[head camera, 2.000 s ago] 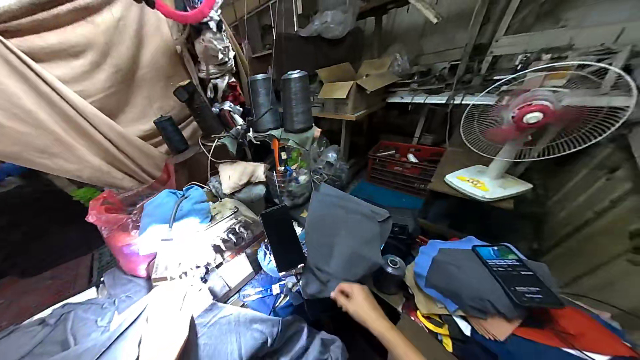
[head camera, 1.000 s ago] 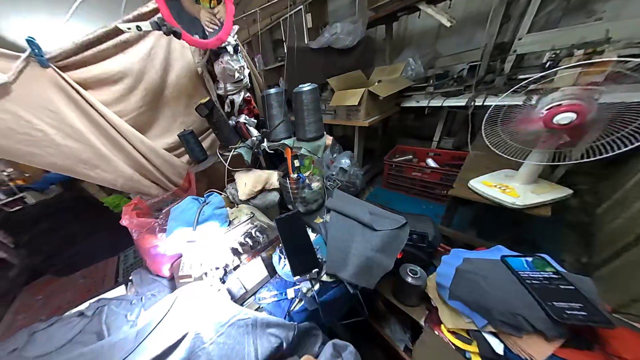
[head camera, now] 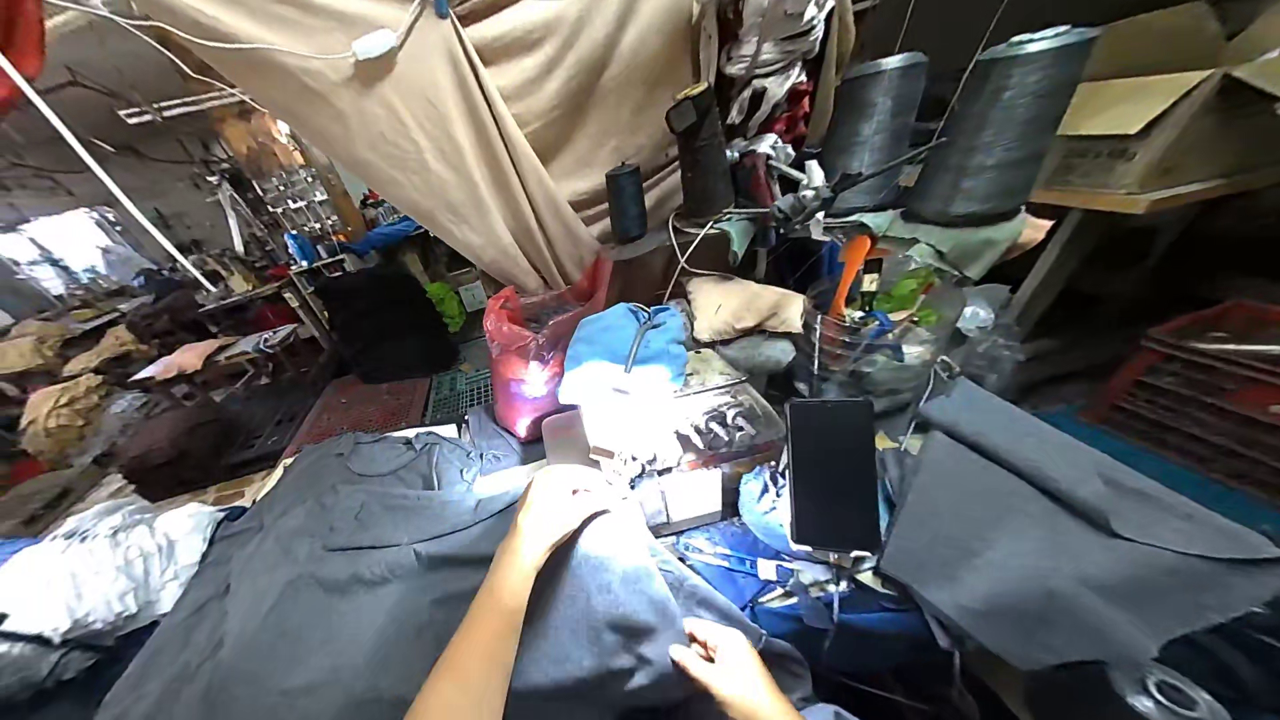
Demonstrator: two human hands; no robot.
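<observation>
A grey garment (head camera: 330,580) lies spread over the work surface. My left hand (head camera: 565,505) grips its upper edge beside the brightly lit sewing machine (head camera: 725,425). Lower and to the right, my right hand (head camera: 715,655) pinches the same cloth between thumb and fingers. The needle area is washed out by glare. A dark-screened phone (head camera: 832,475) stands upright right of the machine, and a separate grey fabric piece (head camera: 1060,530) hangs beyond it.
Large thread cones (head camera: 1000,130) stand behind the machine. A red plastic bag (head camera: 525,350) and blue cloth (head camera: 625,350) sit at its left. A clear container (head camera: 850,350) holds an orange-handled tool. White cloth (head camera: 100,570) is piled far left; a red crate (head camera: 1200,370) stands right.
The view has swung left. Two seconds ago a hand touched the hanging grey piece; now both hands are on the garment by the machine.
</observation>
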